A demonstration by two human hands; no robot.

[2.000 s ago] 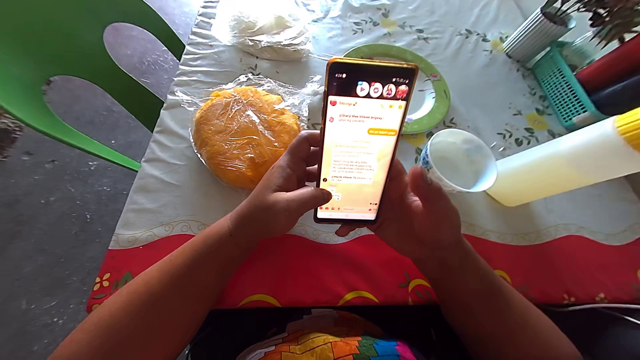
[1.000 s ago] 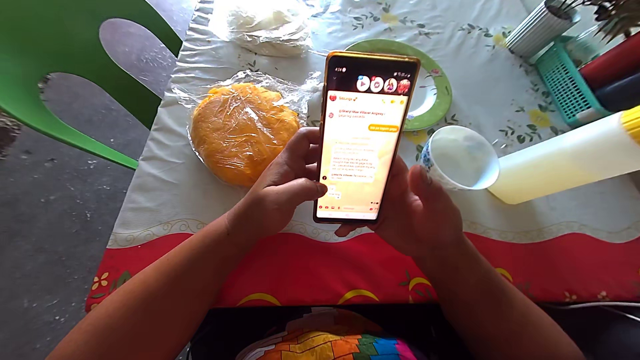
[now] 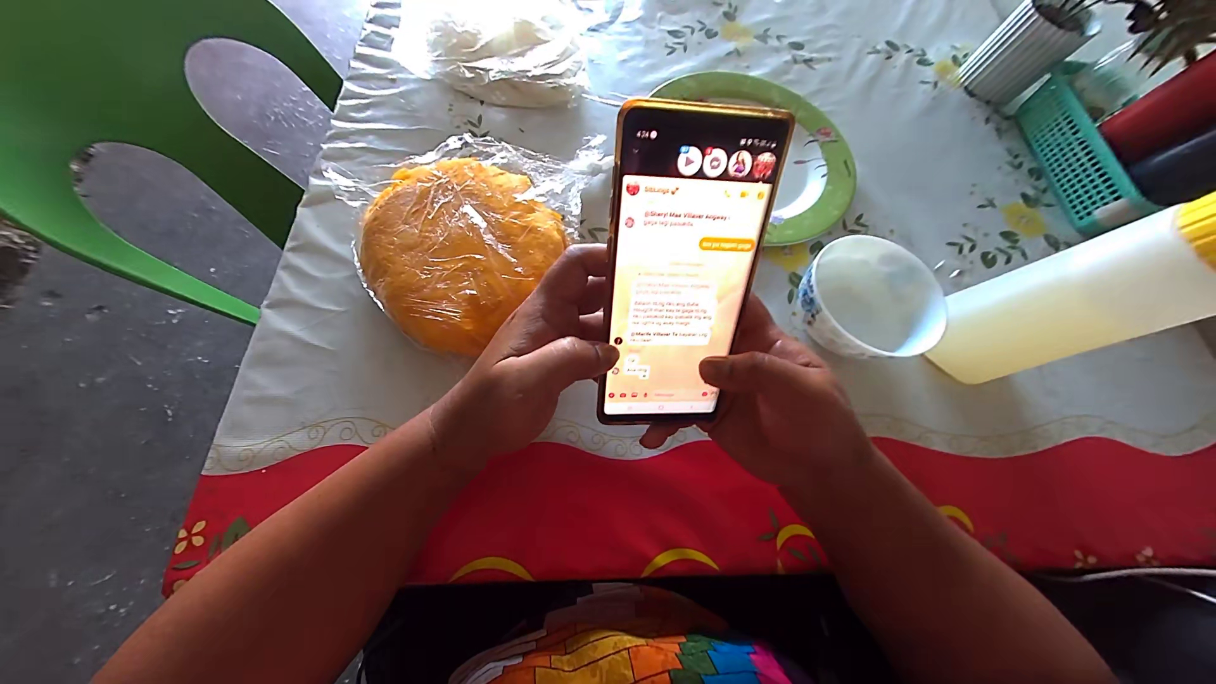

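A smartphone [image 3: 692,275] with a lit screen bearing writing stands tilted up between my two hands. My left hand [image 3: 541,356] grips its left edge, with the thumb at the lower left of the screen. My right hand [image 3: 784,394] holds the lower right side, its thumb over the screen's lower right corner. The fingers behind the phone are mostly hidden. Left of the phone lies an orange dough-like round mass [image 3: 456,256] under clear plastic wrap. Behind the phone, a green-rimmed plate [image 3: 831,180] is partly covered. A white bowl [image 3: 874,299] with a blue pattern is right of my right hand.
A plastic bottle [image 3: 1064,304] with a yellow cap lies at the right by the bowl. Farther back are a wrapped whitish mass [image 3: 508,52], a teal basket [image 3: 1078,152] and a ribbed white pot [image 3: 1026,52]. A green chair [image 3: 114,123] stands left of the cloth-covered table [image 3: 608,513].
My right thumb has moved left onto the lower right of the phone's screen; earlier it was off to the side. My left hand stays at the phone's left edge.
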